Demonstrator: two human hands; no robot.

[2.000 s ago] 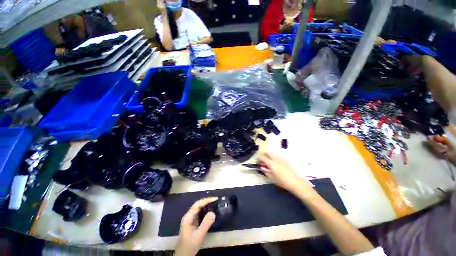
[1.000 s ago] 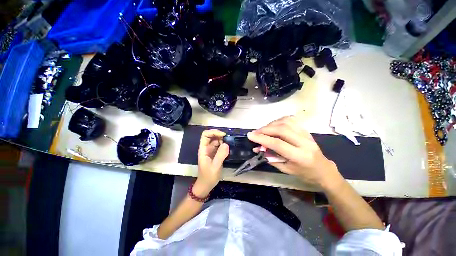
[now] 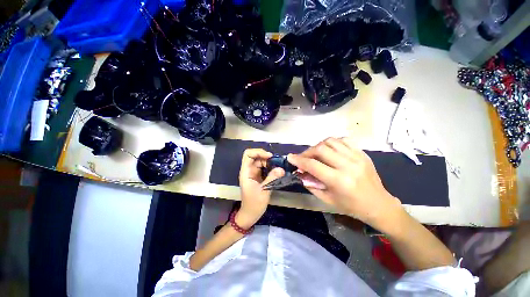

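Observation:
My left hand (image 3: 255, 180) holds a small black housing (image 3: 278, 162) above the dark mat (image 3: 407, 177). My right hand (image 3: 340, 174) touches the housing with thumb and fingertips and also holds the needle-nose pliers (image 3: 283, 181), their jaws pointing left below the housing. The fingers hide much of the housing, and I cannot tell whether a small part is between my right fingertips. Two black housings, one cup-shaped (image 3: 161, 165) and one beside it (image 3: 100, 136), lie left of the mat.
Many black housings with thin wires (image 3: 194, 119) are heaped behind the mat. Small black inserts (image 3: 398, 94) lie by a clear bag (image 3: 348, 14). A white limp piece (image 3: 409, 130) touches the mat's back edge. Blue bins (image 3: 23, 93) stand left; tangled components (image 3: 505, 98) lie right.
My view has tilted down from the wider bench. My right hand has come from the small black parts to the housing with the pliers. The housing is now turned and held closer between both hands.

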